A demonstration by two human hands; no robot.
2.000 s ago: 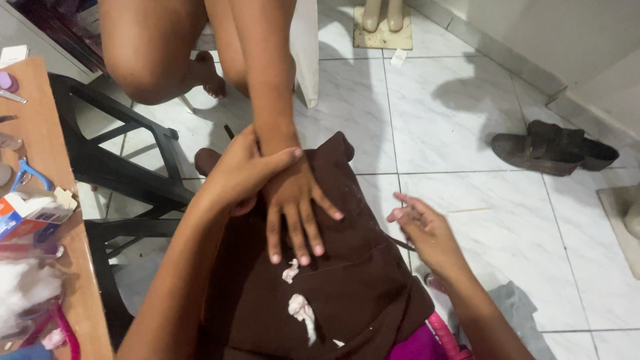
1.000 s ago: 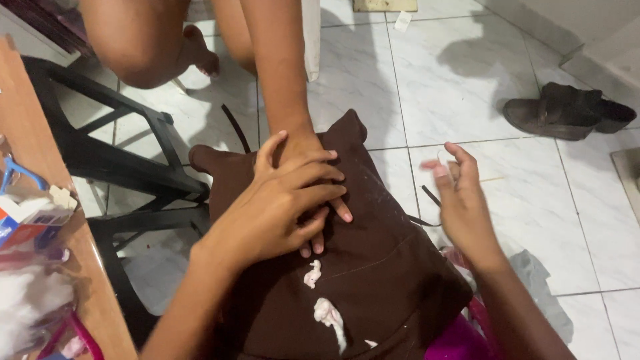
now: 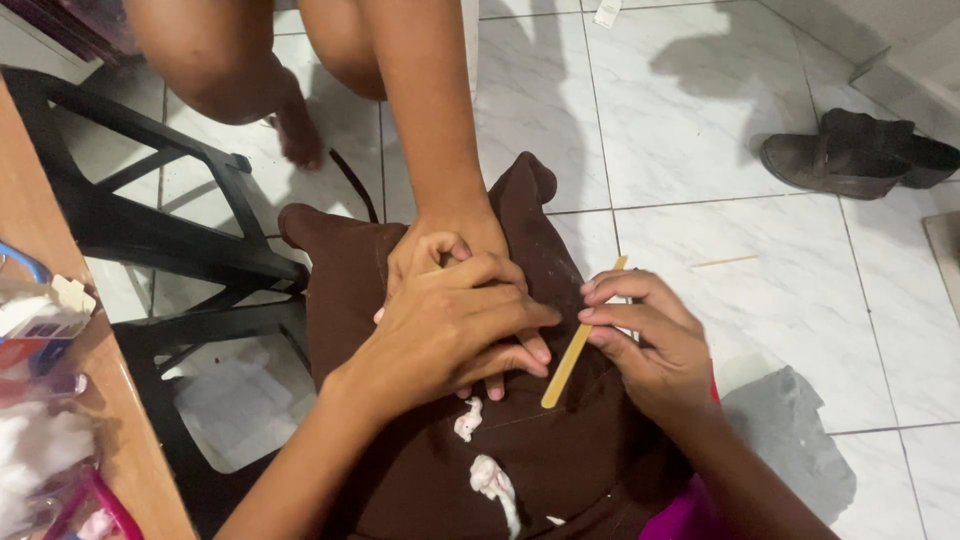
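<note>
Another person's hand (image 3: 469, 229) rests palm down on the dark brown cloth (image 3: 420, 480) over my lap. My left hand (image 3: 457, 322) lies across that hand, its fingers over the other person's fingers; the contact beneath is partly hidden. Between the fingertips and thumb of my right hand (image 3: 652, 330) is a thin yellow nail file (image 3: 574, 364), tilted, its lower end just right of the other person's fingertips. Two used wads of white cotton, an upper one (image 3: 469, 420) and a lower one (image 3: 491, 480), lie on the cloth below the hands.
A wooden table (image 3: 112, 375) at the left holds white cotton (image 3: 41, 442), a box and pink-handled items. Beside it stands a black plastic stool (image 3: 150, 225). Dark shoes (image 3: 847, 157), a thin stick (image 3: 724, 261) and a grey cloth or bag (image 3: 795, 442) lie on the tiled floor.
My left hand has gone from the other person's wrist to over their fingers. The nail file now shows plainly in my right hand, which has moved closer to the other hands.
</note>
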